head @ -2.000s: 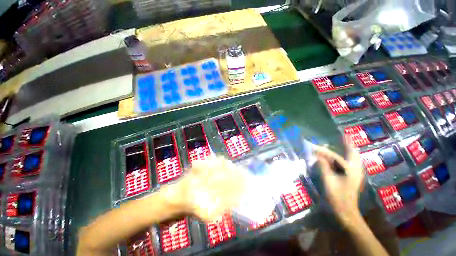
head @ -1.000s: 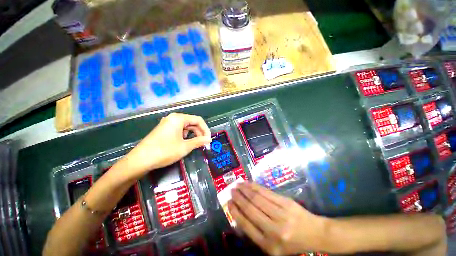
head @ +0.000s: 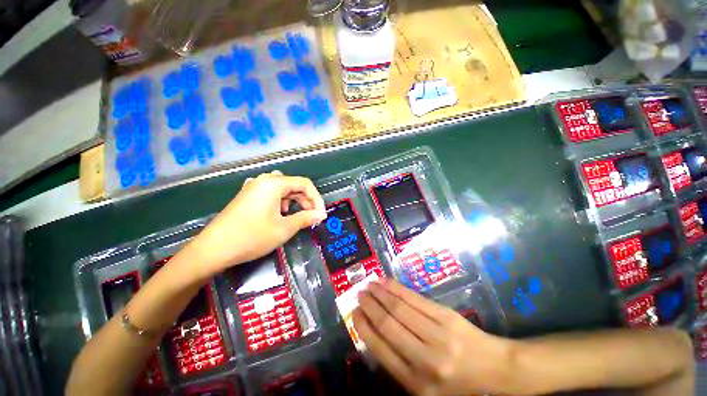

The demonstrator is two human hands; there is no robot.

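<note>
A red keypad phone (head: pixel 346 246) lies in a pocket of the clear tray (head: pixel 456 203), with a blue-printed protective film (head: pixel 341 238) on its dark screen. My left hand (head: pixel 267 213) is at the screen's upper left corner, thumb and forefinger pinched on the film's edge. My right hand (head: pixel 422 332) lies over the phone's keys and holds a small white piece with an orange edge, maybe a card (head: pixel 353 308), against them. Another phone (head: pixel 401 213) with a bare dark screen lies to the right. More phones lie partly under my left forearm.
A film stock with blue blobs (head: pixel 208 108), a white bottle (head: pixel 366 62) and a binder clip with a pad (head: pixel 432 96) are on the wooden board (head: pixel 473 58). Filled trays stand at the right (head: pixel 577 174) and far left. A clear release sheet (head: pixel 504 267) lies beside the tray.
Since two seconds ago, both hands have come to one phone and a blue-printed film now shows on its screen. Over the last second the hands have hardly moved; the view has shifted slightly.
</note>
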